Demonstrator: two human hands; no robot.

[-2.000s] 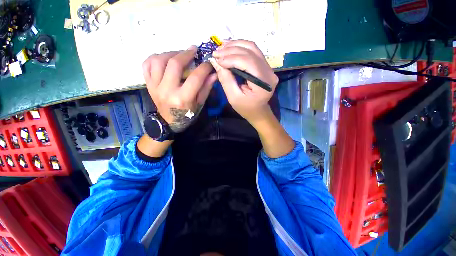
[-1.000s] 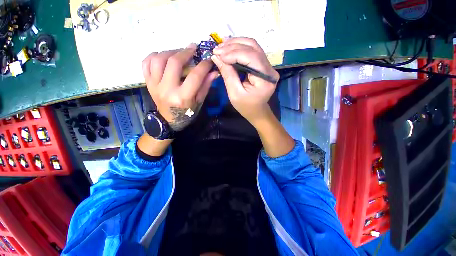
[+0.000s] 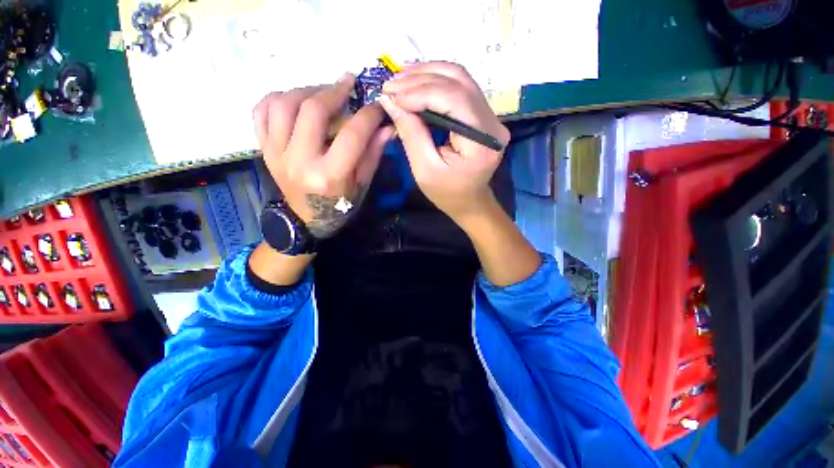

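Note:
My left hand [image 3: 315, 151] holds a small round electronic module [image 3: 369, 84] in its fingertips at the front edge of the white work sheet [image 3: 302, 46]. The module is dark with silver and purple glints, and a small yellow piece [image 3: 390, 64] stands at its upper edge. My right hand [image 3: 443, 132] holds a thin dark pen-like tool, apparently tweezers [image 3: 465, 129], with the fingertips at the module's right side. The tool's tip and its exact contact with the module are hidden by the fingers.
Loose parts [image 3: 154, 27] lie on the sheet's upper left. Spare round modules [image 3: 71, 89] lie on the green bench, left. Red parts trays [image 3: 48, 274] stand lower left. More red trays [image 3: 654, 302] and a black tray [image 3: 764, 302] stand right. A black box [image 3: 768, 27] with cables is upper right.
The view has shifted slightly. Both hands stay together at the module, and the dark tool's angle has changed a little. The grips look unchanged.

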